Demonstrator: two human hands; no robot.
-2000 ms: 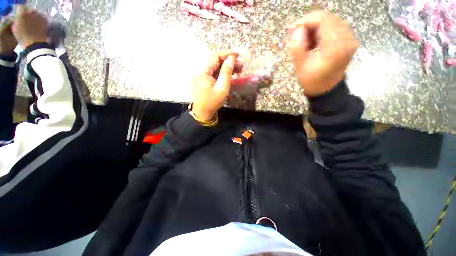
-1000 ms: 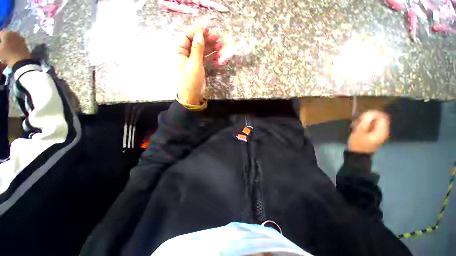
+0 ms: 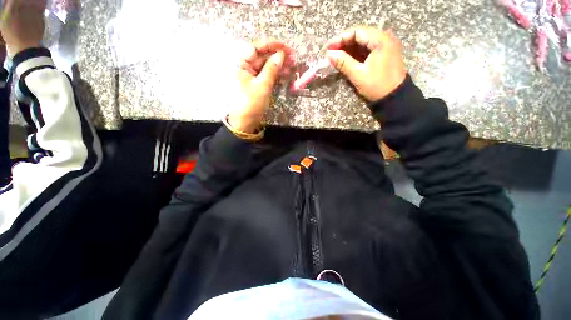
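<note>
A slim pink item with a paler end (image 3: 308, 75) lies between my hands, over the speckled tabletop. My right hand (image 3: 369, 61) pinches its pale upper end between thumb and fingertips. My left hand (image 3: 262, 74) is at the item's left, fingers curled with thumb against them. Faint shiny glare shows around the item and left fingertips; whether this is clear film, and which hand holds it, is hard to tell. Something pinkish shows at the left fingertips, blurred.
A shiny pink heap (image 3: 543, 28) lies at the far right of the granite-look table (image 3: 438, 37). Parts of pink pieces show at the top edge. A whitish glossy patch lies left of my hands. Another person's hand (image 3: 24, 24) and black-and-white sleeve are at the left.
My right hand, below the table's front edge a second ago, is back over the table, beside my left hand. The pink item now shows between them. My left hand has shifted slightly right.
</note>
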